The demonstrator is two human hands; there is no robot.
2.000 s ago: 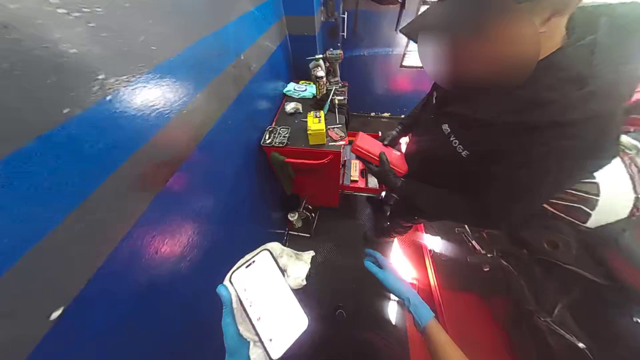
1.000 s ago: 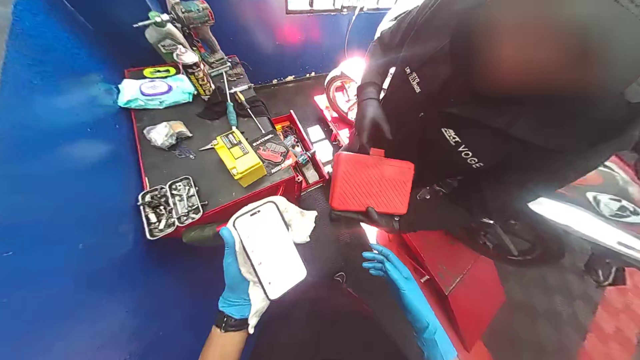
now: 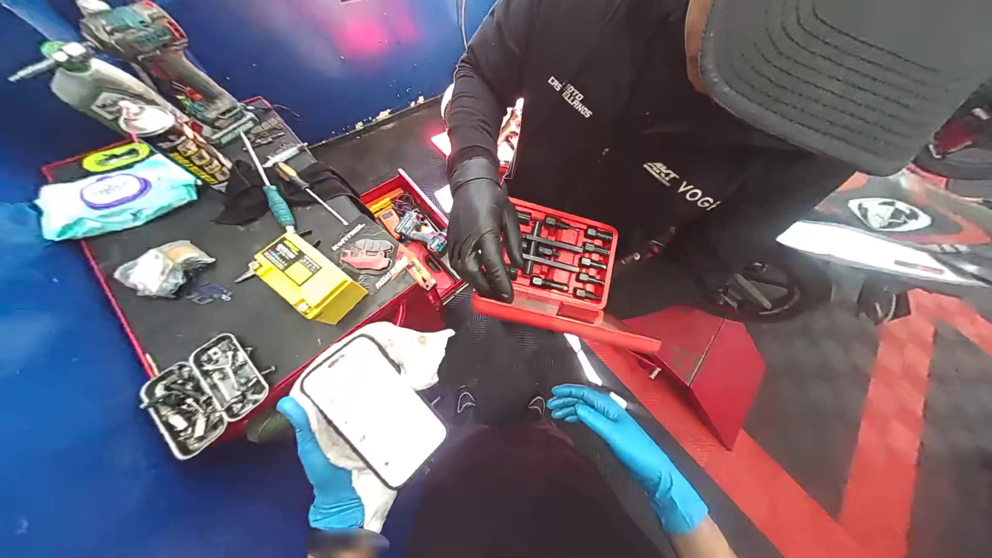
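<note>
In a blue glove, my left hand (image 3: 329, 473) holds a smartphone (image 3: 372, 411) with a bright screen, together with a white cloth (image 3: 415, 353) behind it. My right hand (image 3: 620, 446), gloved in blue too, is held out with its fingers extended and nothing in it. Beyond my hands a person (image 3: 604, 116) in dark clothes and black gloves has an opened red tool case (image 3: 573, 260), in which several black bits or sockets sit in rows. One black-gloved hand (image 3: 484, 232) touches the case's left side.
On the workbench (image 3: 232, 306) at left are a yellow box-shaped battery (image 3: 310, 279), a case of small metal parts (image 3: 205, 391), screwdrivers (image 3: 277, 201), a wipes pack (image 3: 116, 194), a spray can (image 3: 167, 139) and a cordless impact tool (image 3: 167, 62). A red drawer (image 3: 415, 232) is pulled out beside it. A red metal panel (image 3: 697, 364) stands at right.
The red case, shut in the earlier frames, is now open with its contents showing. The view has shifted closer to the workbench. My left hand still holds the phone and cloth.
</note>
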